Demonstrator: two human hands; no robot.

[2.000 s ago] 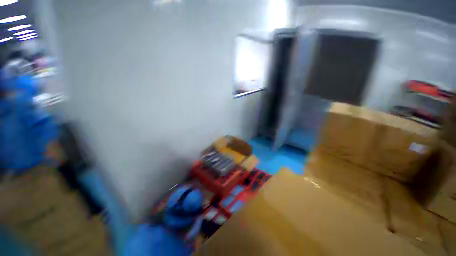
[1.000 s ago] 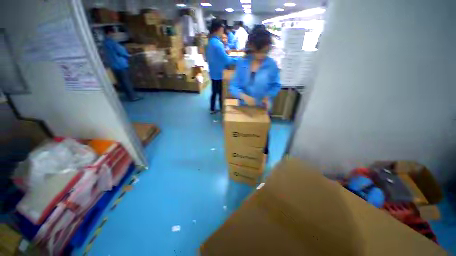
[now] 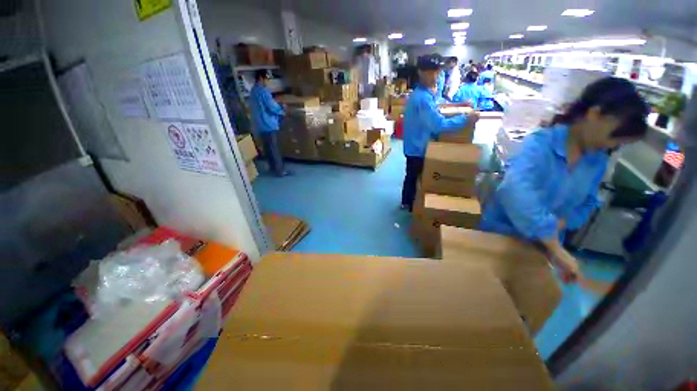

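Note:
A large closed brown shipping carton (image 3: 367,305) fills the bottom middle of the view, right in front of me. A centre seam with shiny tape runs across its top. Its near side is cut off by the lower edge. Neither of my hands shows in the picture, so I cannot see whether they touch the carton. Just beyond its right corner stands another brown carton (image 3: 504,263), partly hidden by it. A person in a blue jacket (image 3: 539,183) leans over that carton with one hand low at its right side.
Plastic bags (image 3: 145,275) lie on red and white goods (image 3: 179,324) at the left. A partition wall edge (image 3: 229,137) stands behind them. Stacked cartons (image 3: 451,169) and another person in blue (image 3: 423,126) are ahead. Flat cardboard (image 3: 283,229) lies on the blue floor. A dark door frame (image 3: 634,282) is at the right.
The view has swung from the wall and red trays to the doorway and moved closer to it. The large carton is now centred, and the person in blue appears nearer and further right.

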